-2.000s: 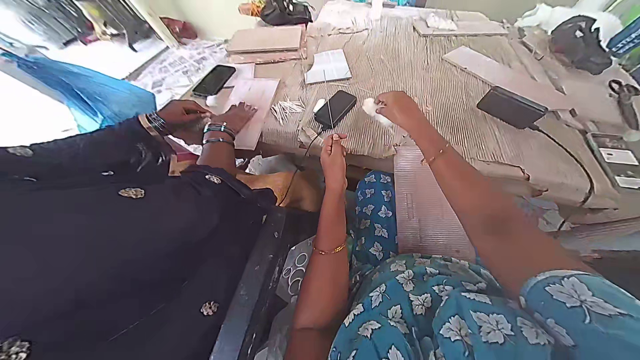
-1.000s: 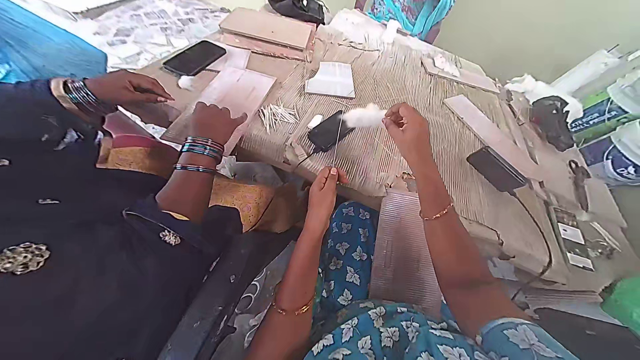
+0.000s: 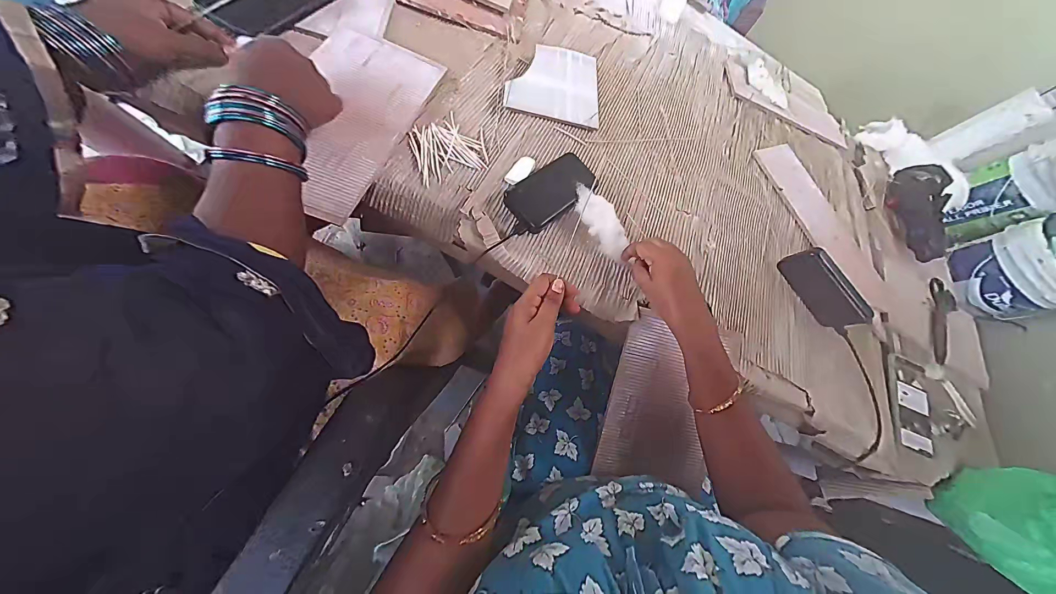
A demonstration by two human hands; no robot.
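My right hand (image 3: 664,276) pinches the lower end of a stretched tuft of white cotton (image 3: 603,221) between thumb and fingers, above the corrugated cardboard. Lower and to the left, my left hand (image 3: 538,318) has its thumb and fingertips closed together; a faint thin strand seems to run up from them towards the cotton. Behind the cotton lies a black phone (image 3: 549,191) with a cable plugged in, beside a small white object (image 3: 519,171). Several thin white cotton wicks (image 3: 448,150) lie in a loose pile farther left.
A co-worker's bangled hands (image 3: 285,82) work at the left over a pale ribbed board (image 3: 375,107). A white tile-like piece (image 3: 554,87) lies on the corrugated cardboard covering (image 3: 685,165). At the right are a corded black device (image 3: 825,289), scissors (image 3: 939,322) and paint buckets (image 3: 1002,276).
The cotton at my right hand was a compact tuft two seconds ago and is now drawn out longer. The co-worker's hands have come closer together since a second ago. The view has shifted.
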